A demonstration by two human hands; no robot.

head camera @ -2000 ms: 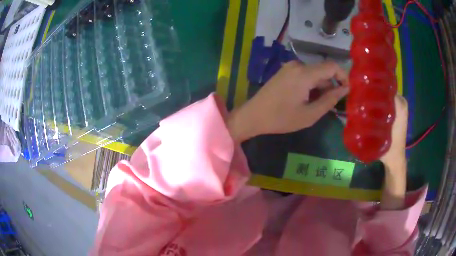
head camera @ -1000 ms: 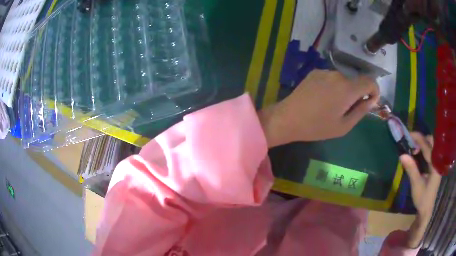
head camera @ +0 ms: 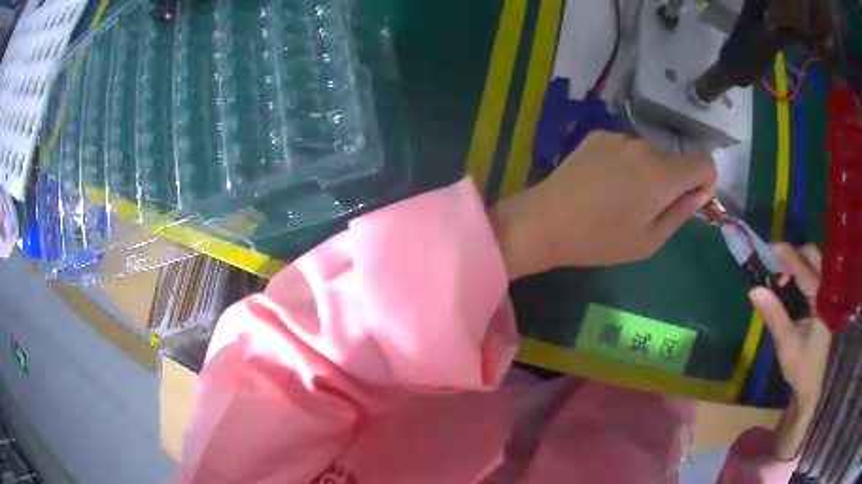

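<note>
My left hand point(head camera: 610, 203) is in front of the silver test fixture point(head camera: 676, 80), with thumb and finger pinched at a small metallic and copper-coloured tip point(head camera: 714, 210). Whatever else is inside the pinch is hidden. A pale and black slim piece point(head camera: 749, 253) runs from near that tip to my right hand point(head camera: 794, 317), which grips its black end. This piece may be a test lead or clip; I cannot tell. The red toggle clamp handle point(head camera: 839, 213) hangs over the right side, above my right hand. A blue piece point(head camera: 572, 118) lies left of the fixture.
A clear blister tray point(head camera: 203, 118) covers the left of the green mat, with a dark part point(head camera: 165, 9) at its top. A white perforated sheet point(head camera: 33, 85) is at far left. A green label point(head camera: 640, 338) is near the front edge. Stacked trays point(head camera: 832, 416) stand at lower right.
Since two seconds ago the view has shifted, so fixture and red handle appear further right. My right hand, formerly mostly behind the handle, now shows holding the black piece. Over the last second little has changed.
</note>
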